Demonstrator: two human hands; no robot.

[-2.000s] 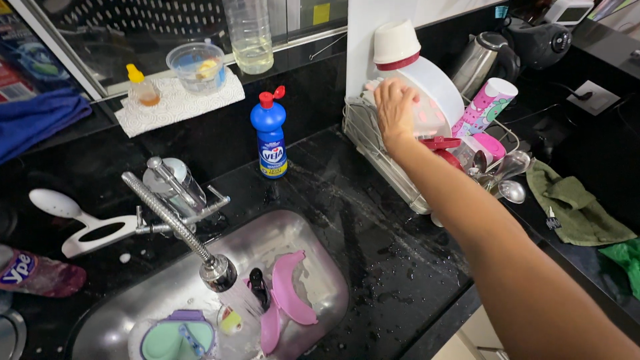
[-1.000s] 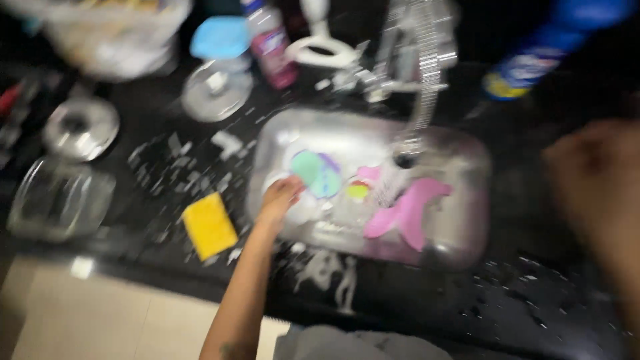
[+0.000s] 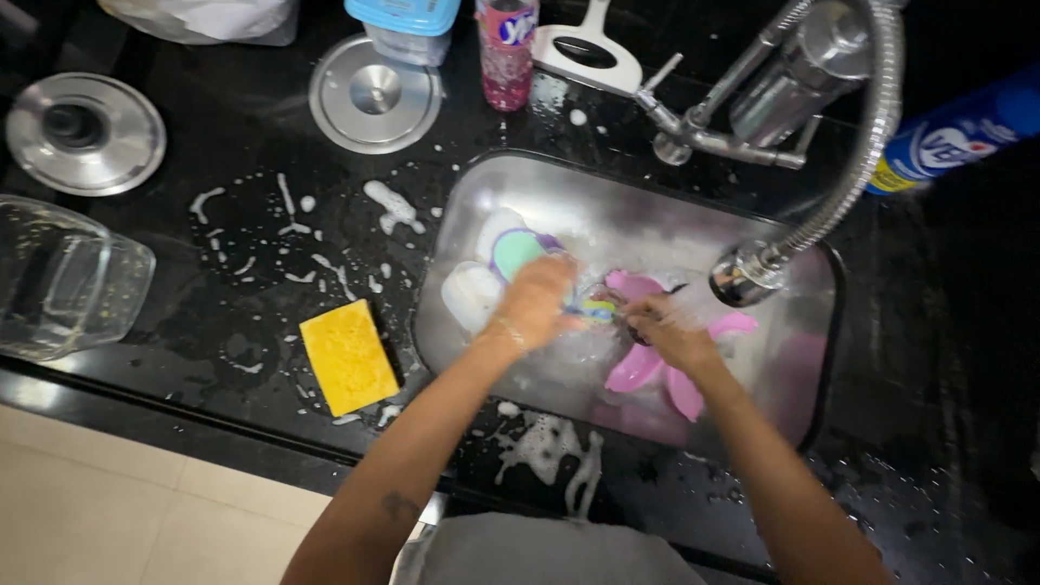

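Note:
Both hands are down in a stainless steel sink [image 3: 552, 187]. My left hand [image 3: 536, 305] is over a mint-green and purple plastic item [image 3: 517, 250]; its fingers are blurred and its grip is unclear. Beside it lie white, soapy pieces [image 3: 471, 294]. Between the hands is a small yellow-green and blue item [image 3: 599, 310]. My right hand [image 3: 666, 329] has its fingers bent at a small dark object [image 3: 639, 335], over pink plastic pieces [image 3: 638, 370]; whether it holds anything is hidden. Water sprays from the faucet head [image 3: 743, 275] near the right hand.
A yellow sponge [image 3: 349, 357] lies left of the sink among suds. Farther left are a glass dish [image 3: 73, 276] and a metal lid [image 3: 85, 134]. Behind stand another lid [image 3: 375, 93], a blue-lidded container [image 3: 406, 32], a pink detergent bottle [image 3: 508, 57] and a blue bottle [image 3: 951, 138].
The right hand was at the dish rack, then right of the sink, and is now inside the sink. The left hand remains at the mint-green item. The view has swung left and down.

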